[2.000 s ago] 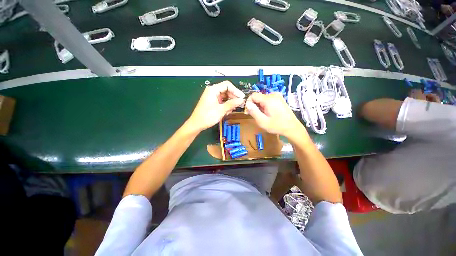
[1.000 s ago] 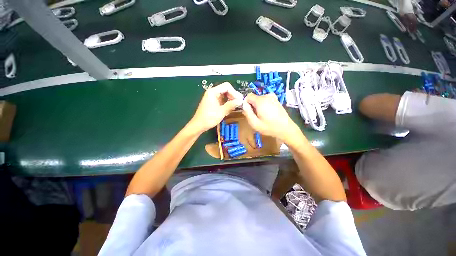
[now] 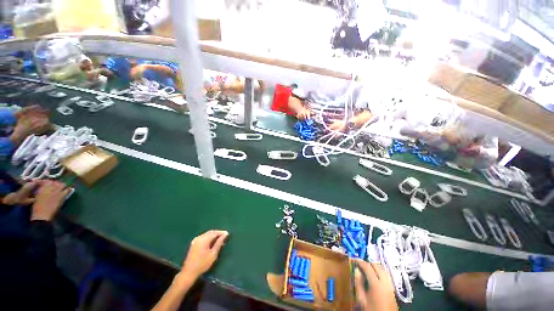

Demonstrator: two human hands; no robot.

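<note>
My left hand is over the green surface, left of the box, thumb and fingers close together; anything small between them cannot be made out. My right hand is at the right wall of the open cardboard box, cut off by the lower picture edge; its fingertips are unclear. Blue cylinders lie in the left part of the box, with one apart at right. More blue cylinders are heaped behind the box. Small metal parts lie loose behind its left side.
White looped units are heaped right of the box; others lie on the belt beyond the white rail. A grey post stands ahead. Workers' hands and a second box are at left. Another worker's arm is at right.
The view has lifted and shows the far side of the line. My hands, together over the box before, are now apart: left hand out to the left, right hand at the box's right wall.
</note>
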